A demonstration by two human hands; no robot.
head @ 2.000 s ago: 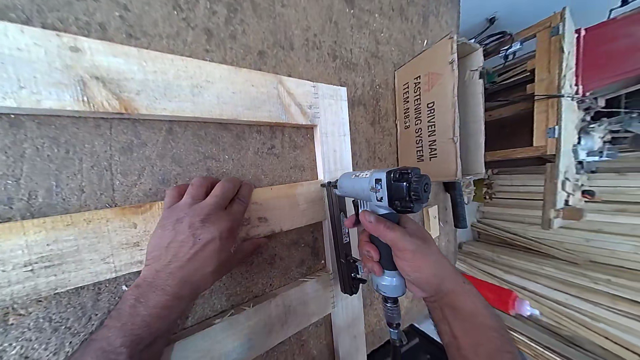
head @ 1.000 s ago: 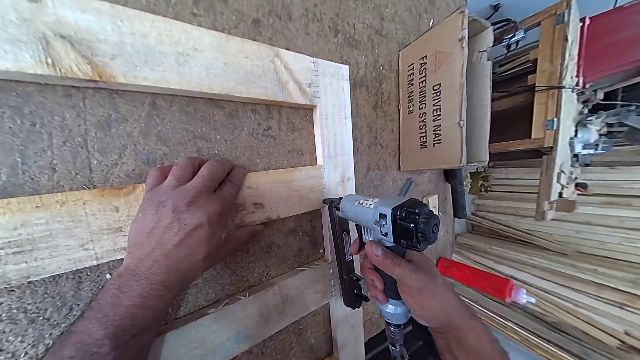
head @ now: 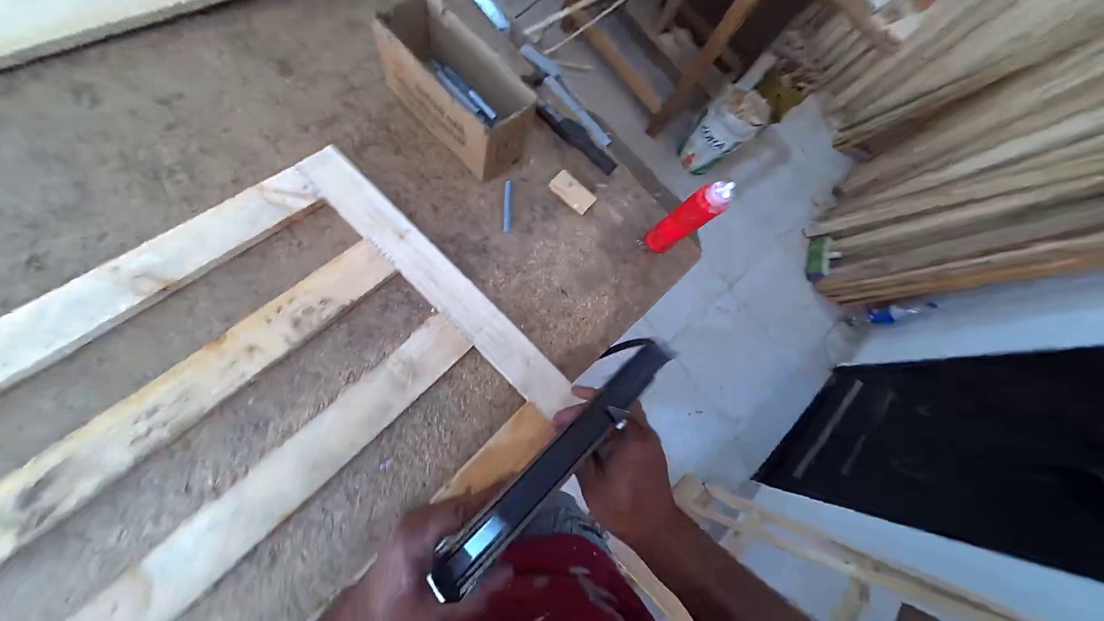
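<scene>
A pneumatic nail gun [head: 552, 470], its long black magazine facing up, is held close to my body over the near edge of the worktable. My right hand [head: 625, 470] is closed around it near its upper end. My left hand [head: 414, 552], blurred, is at the magazine's lower end; its fingers are partly hidden, so its grip is unclear. Beneath and to the left lies a wooden frame [head: 431, 285], several slats meeting one end board. The end board's near corner is beside my right hand.
On the worktable [head: 552, 302] are an open cardboard box [head: 457, 103] holding nail strips, a hammer [head: 569, 95], a small wood block [head: 572, 191], a loose nail strip [head: 507, 205] and a red bottle [head: 686, 217] near the edge. Stacked timber [head: 975, 164] and a bucket [head: 724, 129] stand beyond.
The nail gun has left the slat joint and is now turned magazine-up near my body. My left hand has let go of the slat and moved to the magazine's end. The view has swung strongly.
</scene>
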